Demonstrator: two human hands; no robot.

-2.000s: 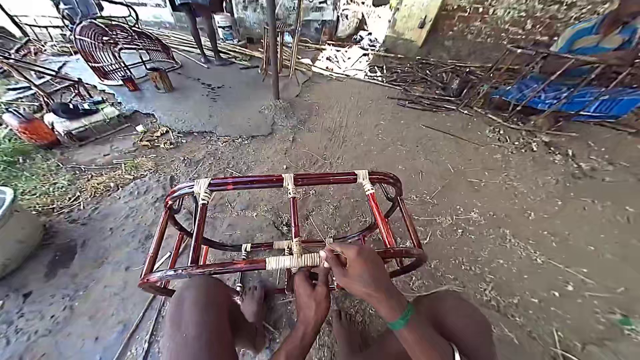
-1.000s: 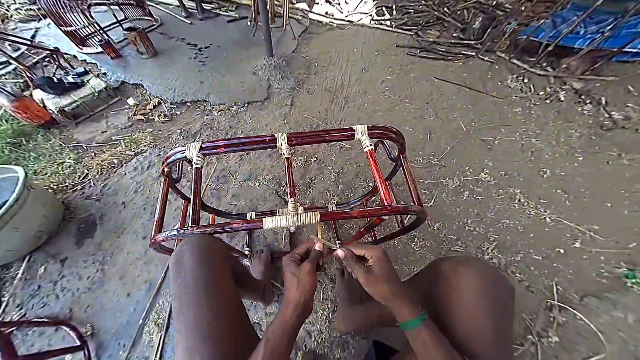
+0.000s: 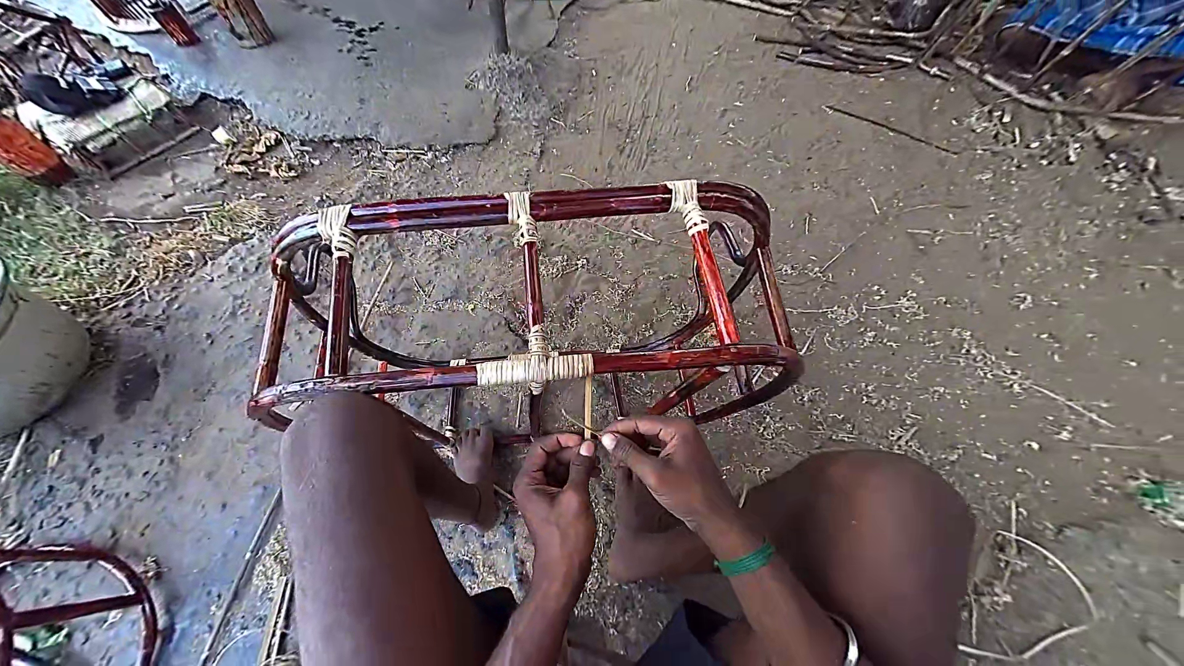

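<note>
A dark red cane furniture frame [image 3: 610, 202] stands in front of my knees, its joints bound with pale cane strip. Along the middle of its near rail runs a pale cane wrapping [image 3: 536, 369], and a narrow cane strip [image 3: 588, 402] hangs from the right end of that wrapping. My left hand [image 3: 560, 490] pinches the strip's lower part between thumb and fingers. Close beside it, fingertips nearly touching, my right hand [image 3: 666, 462] pinches the strip or its thin end; which of these is too small to tell.
A pale tub [image 3: 37, 351] stands at the left edge. Part of another red cane frame [image 3: 74, 609] lies at lower left. Cut sticks [image 3: 860, 46] are piled at upper right near a blue cloth or sheet [image 3: 1110, 23]. A post [image 3: 499, 26] rises at the top.
Both hands have come down from the near rail's wrapping to below it, and the cane strip now shows stretched between rail and fingers. The view has tilted downward.
</note>
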